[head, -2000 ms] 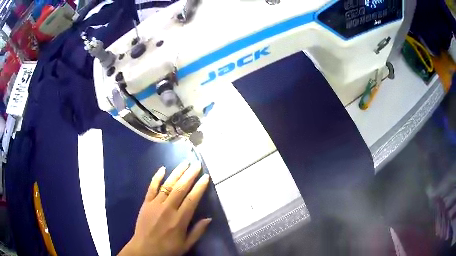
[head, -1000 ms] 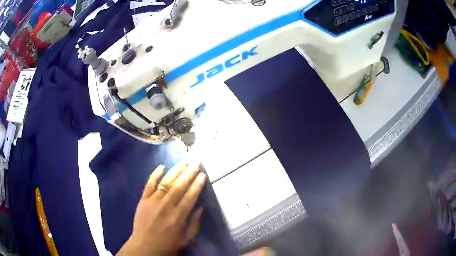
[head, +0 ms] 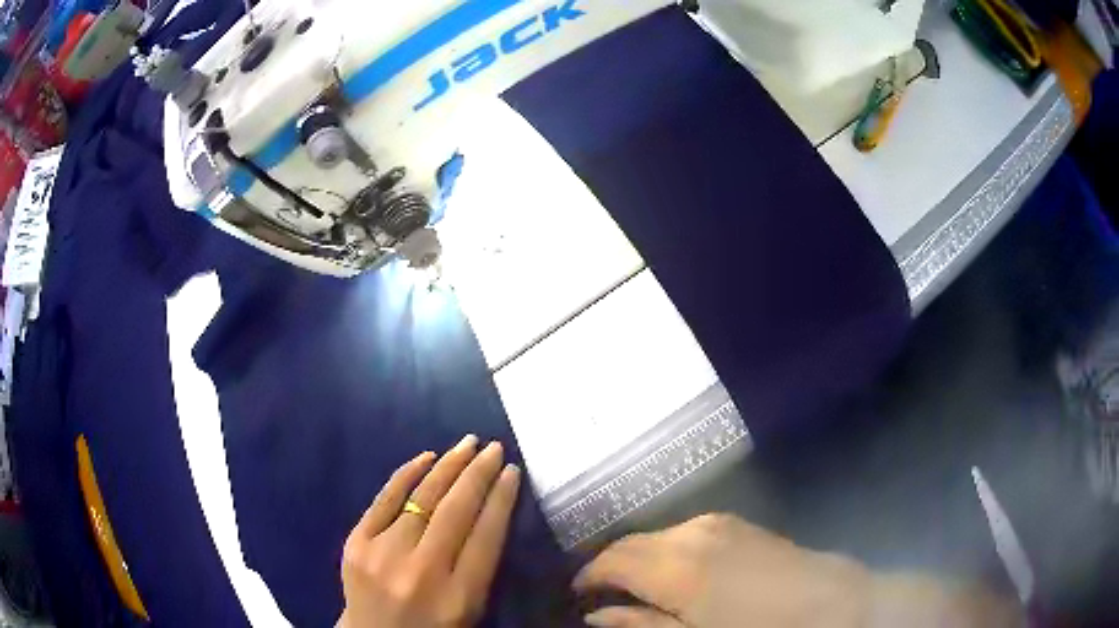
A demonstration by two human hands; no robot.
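Note:
A navy garment panel [head: 331, 368] lies under the lit needle area [head: 423, 276] of the white JACK sewing machine [head: 380, 86]. My left hand [head: 430, 534] lies flat on the panel near its right edge, in front of the needle, with a ring on one finger. My right hand [head: 687, 570] is at the bottom centre, at the table's front edge beside the panel's near edge. Its fingers are bent and dark cloth lies at them; whether they grip it cannot be told. A navy strip [head: 749, 221] lies under the machine arm and hangs over the front edge.
Heaped navy cloth [head: 111, 270] covers the left side, with an orange-yellow strip [head: 104, 528] on it. A ruler tape [head: 663, 472] runs along the front edge. Small green-orange snips [head: 874, 117] lie by the machine's right end. A green and yellow item [head: 1000, 43] is at the upper right.
My left hand has moved down, away from the needle. My right hand has come into view at the bottom. The machine sits higher in the picture as the view has shifted.

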